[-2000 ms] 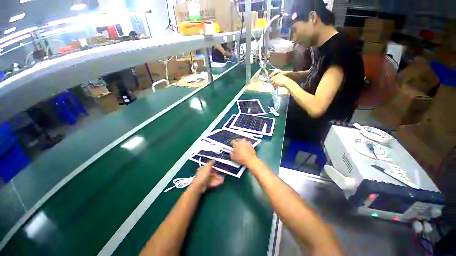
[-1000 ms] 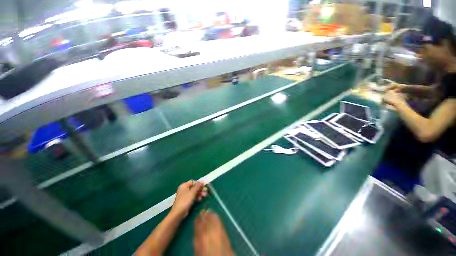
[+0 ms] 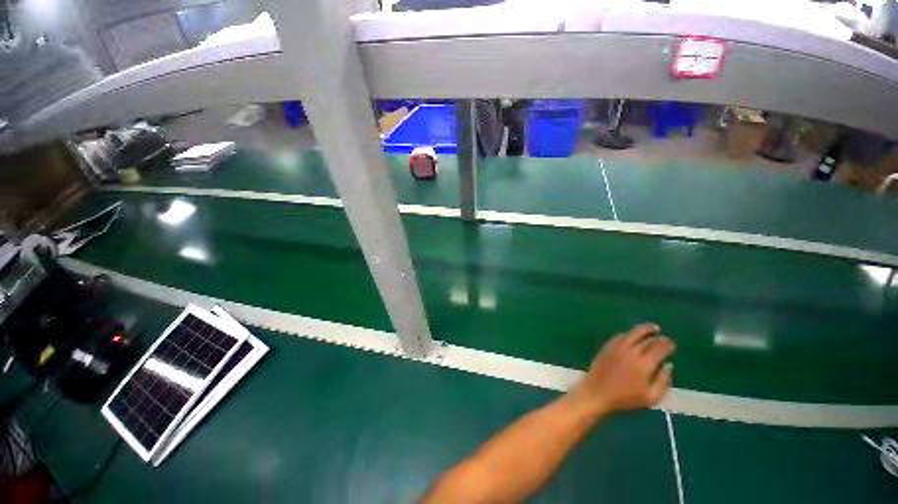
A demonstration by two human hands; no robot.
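Note:
My left hand [image 3: 630, 369] reaches in from the bottom edge and hovers over the pale rail beside the conveyor. Its fingers are loosely bent and nothing shows in it. My right hand is out of the picture. Two framed solar panels [image 3: 175, 382] lie overlapped at the left on the green workbench top [image 3: 394, 433], dark cells up, well away from my hand. A white cable [image 3: 889, 455] is cut off by the right edge.
A slanted grey post [image 3: 364, 187] stands on the rail [image 3: 512, 366]. The overhead shelf [image 3: 551, 74] crosses above the green conveyor belt [image 3: 551, 285]. Dark equipment with a red light [image 3: 84, 345] stands at far left. Blue crates [image 3: 552, 130] are beyond.
The view has swung left. The panel group, the co-worker and the test box have left the picture, and two other panels have come in at left. My right hand has gone out of view.

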